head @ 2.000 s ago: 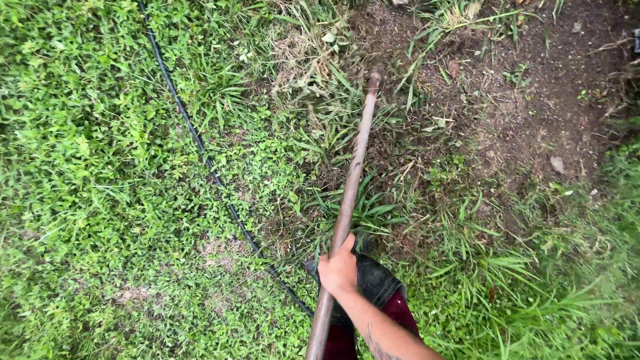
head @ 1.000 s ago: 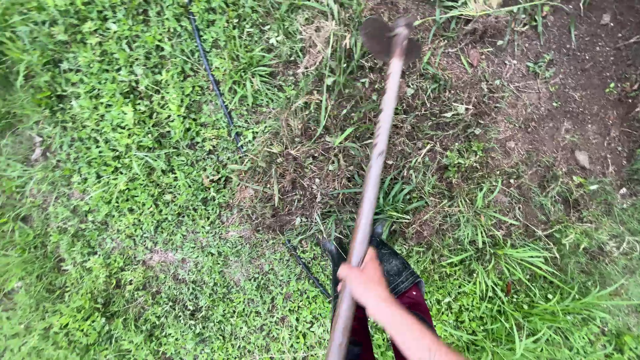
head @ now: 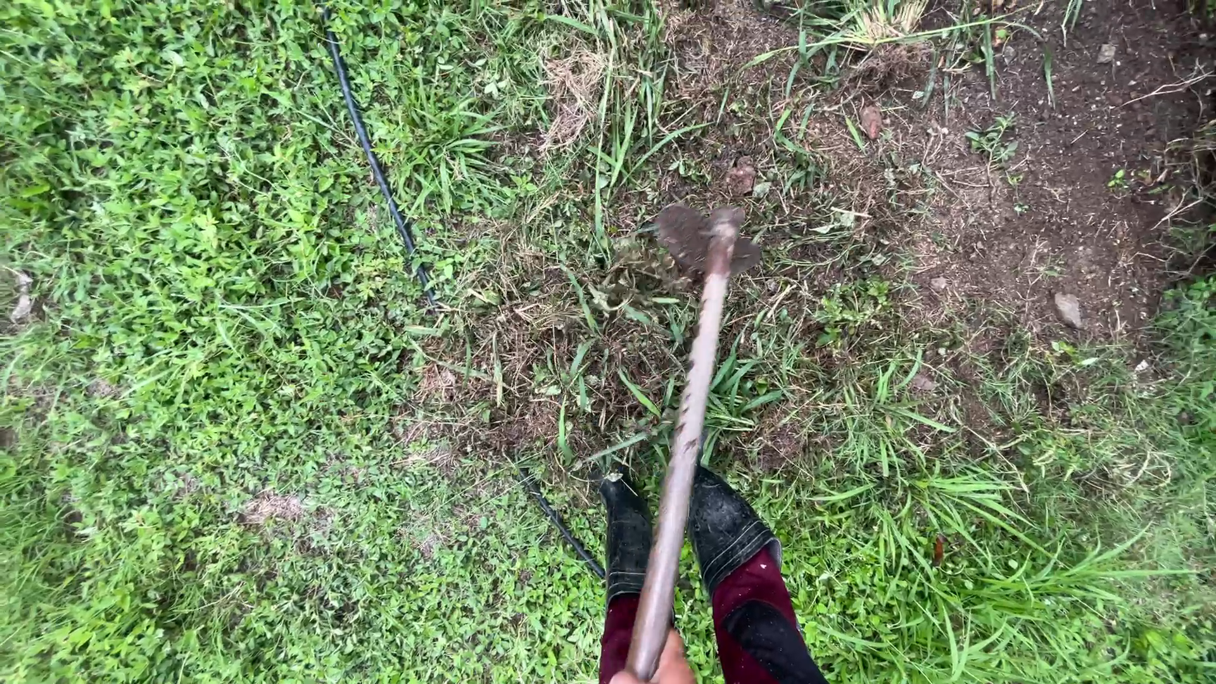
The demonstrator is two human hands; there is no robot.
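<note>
My right hand [head: 662, 665], partly cut off by the bottom edge, grips the long wooden handle of a hoe [head: 686, 427]. The handle slants up and slightly right between and above my boots. At its far end the dirty metal hoe blade [head: 686, 236] is over loose cut grass and soil [head: 608, 351]; whether it touches the ground cannot be told. My left hand is out of view.
Black rubber boots [head: 627, 537] stand at the lower middle. A black hose [head: 372, 157] runs down the left, partly hidden under cut grass. Bare soil [head: 1054, 218] with a small stone [head: 1068, 310] lies at the right; green grass grows around.
The hoe blade, seen farther out above the grass a second ago, is now nearer my boots. My right hand has moved down toward the bottom edge, still around the handle.
</note>
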